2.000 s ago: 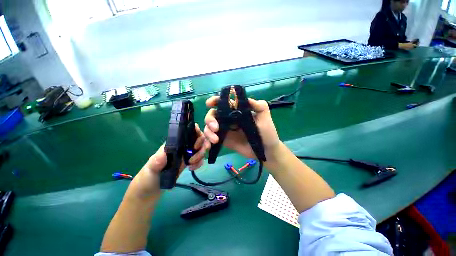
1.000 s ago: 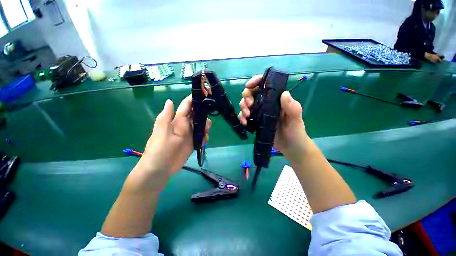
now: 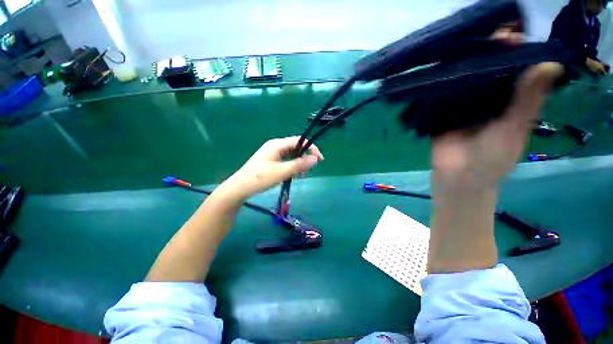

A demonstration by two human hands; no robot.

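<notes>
My right hand (image 3: pixel 480 144), raised at the upper right and blurred, holds black battery clamps (image 3: pixel 450 74) close together. Two black cables (image 3: pixel 331 111) run from them down to the left. My left hand (image 3: pixel 272 164) is closed around these cables at mid-frame. Below it the cable ends hang with a red section (image 3: pixel 285 203), just over a clamp lead lying on the green bench. That lead's black clamp (image 3: pixel 296 238) points right, its blue plug (image 3: pixel 171 181) lies to the left. The exact number of held clamps cannot be told.
A white label sheet (image 3: pixel 396 248) lies left of my right forearm. Another clamp (image 3: pixel 531 235) lies at right, its blue plug (image 3: pixel 371 187) nearer the middle. Green-and-white boards (image 3: pixel 262 67) sit on the far ledge. Black leads (image 3: pixel 8 215) lie at far left. A person (image 3: pixel 577 30) is at upper right.
My right hand has risen to the upper right with the clamps. The clamp at my left hand has left it, and my left hand now grips the cables.
</notes>
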